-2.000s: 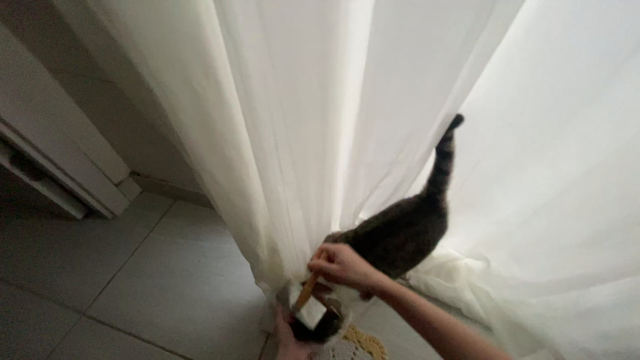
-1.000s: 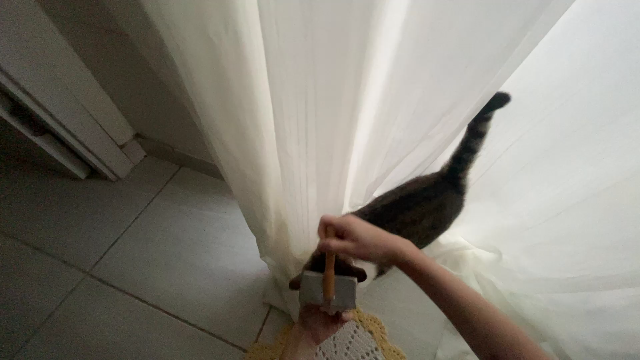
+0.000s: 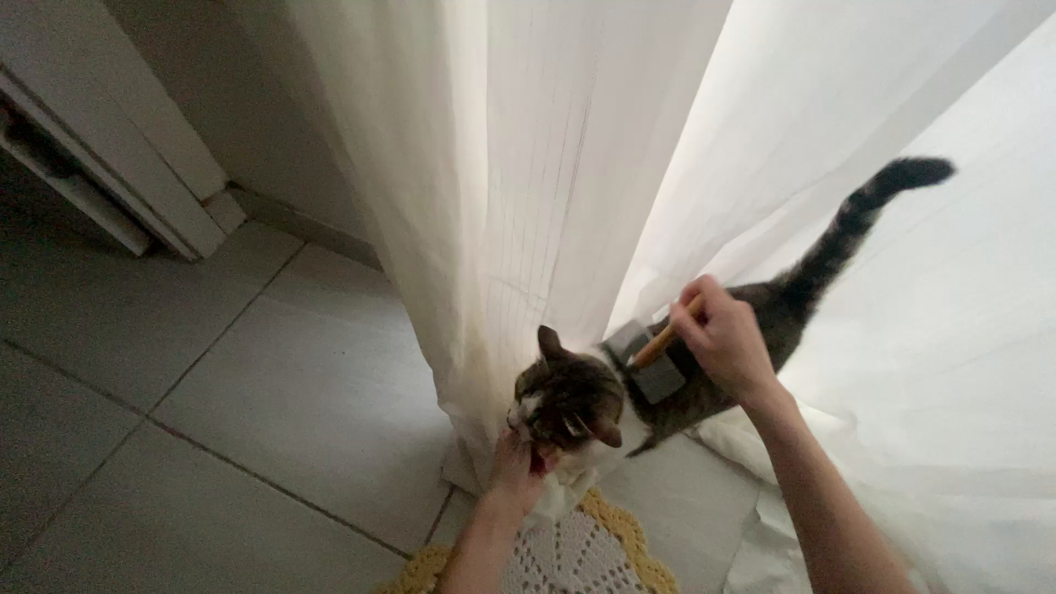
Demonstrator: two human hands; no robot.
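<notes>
A tabby cat with a white chest (image 3: pixel 577 392) stands on the floor against the curtain, its striped tail raised to the right. My right hand (image 3: pixel 722 334) grips the wooden handle of a flat, rectangular grooming brush (image 3: pixel 656 371); the brush head lies on the cat's upper back, just behind its neck. My left hand (image 3: pixel 520 470) is at the cat's chin and muzzle, with its fingers partly hidden under the head. Something red shows at the cat's throat beside those fingers; what it is cannot be told.
A long white sheer curtain (image 3: pixel 536 181) hangs behind and around the cat, its hem bunched on the grey tiled floor (image 3: pixel 297 388). A crocheted white mat with a yellow border (image 3: pixel 569 553) lies at the bottom. White furniture or a door frame (image 3: pixel 124 115) stands at upper left.
The brush in my right hand has moved from the cat's head to its upper back. The cat's face, largely covered by the brush before, now shows above my left hand.
</notes>
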